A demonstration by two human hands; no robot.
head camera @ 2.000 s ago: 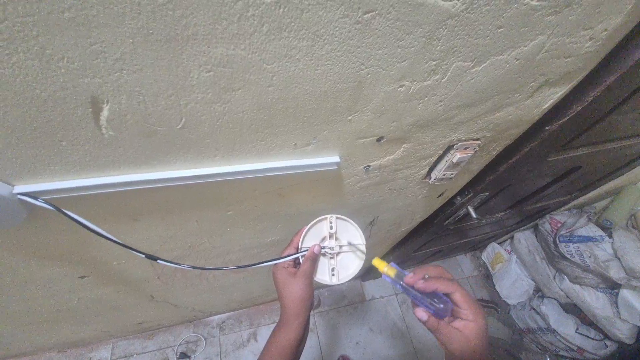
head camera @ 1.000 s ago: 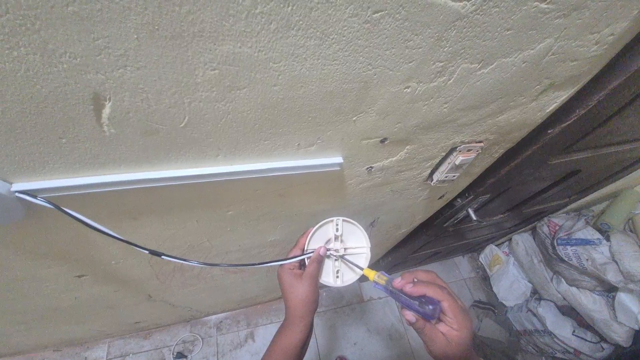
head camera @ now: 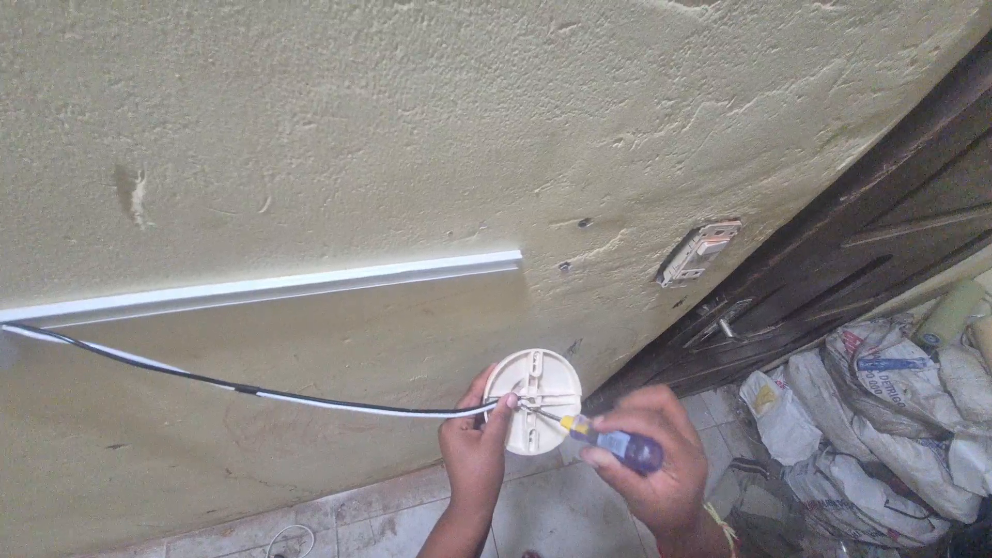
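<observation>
My left hand (head camera: 477, 434) grips a round cream plastic ceiling rose base (head camera: 554, 376) by its left side, thumb over its ribbed face. Black and white electrical wires (head camera: 325, 403) run from the far left to the middle of this round part, under my thumb. In my right hand (head camera: 659, 457) is a screwdriver (head camera: 620, 446) with a purple handle and a yellow collar. Its shaft points left, and the tip is at the middle of the round part, near the wire ends. Whether the tip sits in a screw cannot be told.
An open white cable trunking strip (head camera: 263, 287) runs along the plastered wall (head camera: 349, 155), with two small holes beyond its right end. A switch without its cover plate (head camera: 697, 252) is by the dark wooden door (head camera: 860, 256). Filled sacks (head camera: 876, 434) lie at right on tiles; a white wire loop (head camera: 291, 539) lies below.
Two seconds ago the screwdriver was held apart from the round part's middle; one second ago its tip had come left to it, where it remains. My left hand has kept its hold.
</observation>
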